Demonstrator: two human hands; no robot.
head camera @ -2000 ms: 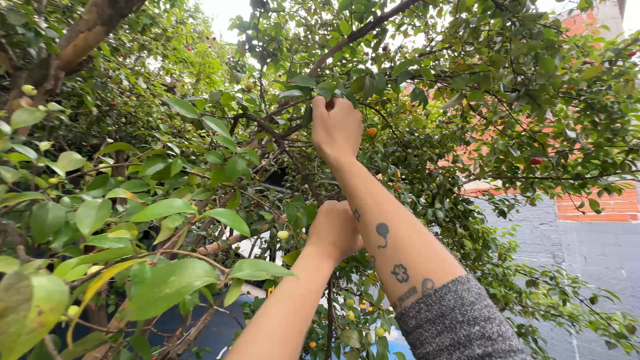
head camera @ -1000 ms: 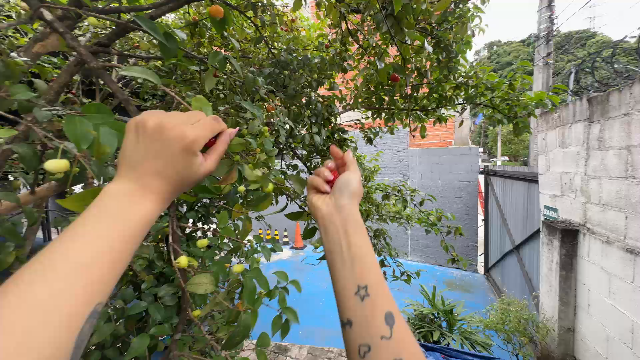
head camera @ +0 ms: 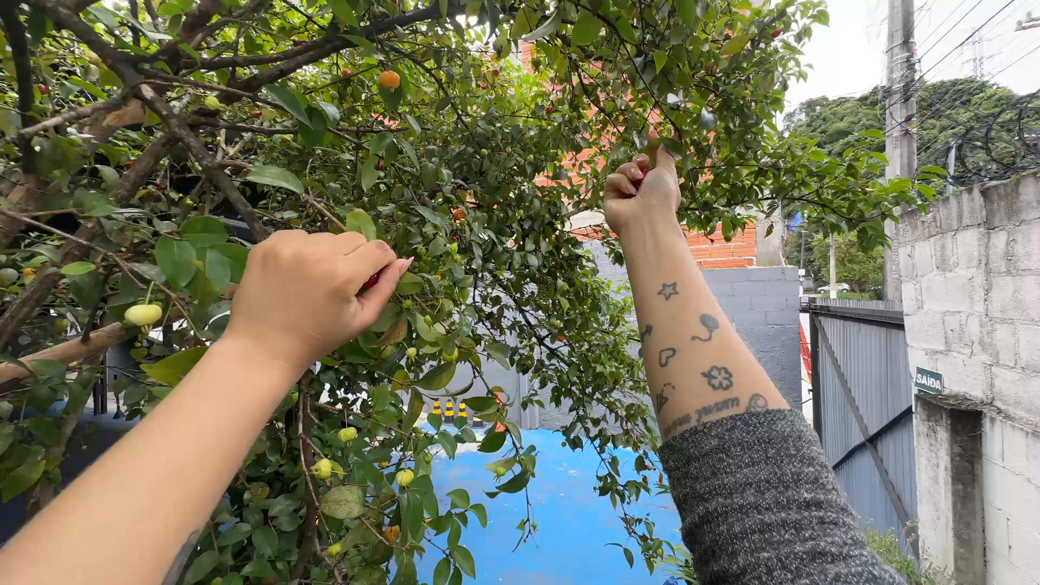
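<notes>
My left hand is closed around a small red fruit, part of which shows between thumb and forefinger, in front of the tree's leaves. Higher up on the right, my right hand reaches to the leafy branch; a red fruit shows in its curled fingers, while its thumb and forefinger point up among the leaves. What the fingertips touch is hidden. An orange ribbed fruit hangs at the upper left, and a pale green one hangs left of my left hand.
Thick branches cross the left side. More green fruits hang below my left hand. Behind are blue-painted ground, a grey wall, a metal gate and a block wall with a green sign.
My right hand, lower and holding a red fruit one second ago, has risen into the leaves. My left hand remains closed on its fruit. The view swung right after the earliest frame.
</notes>
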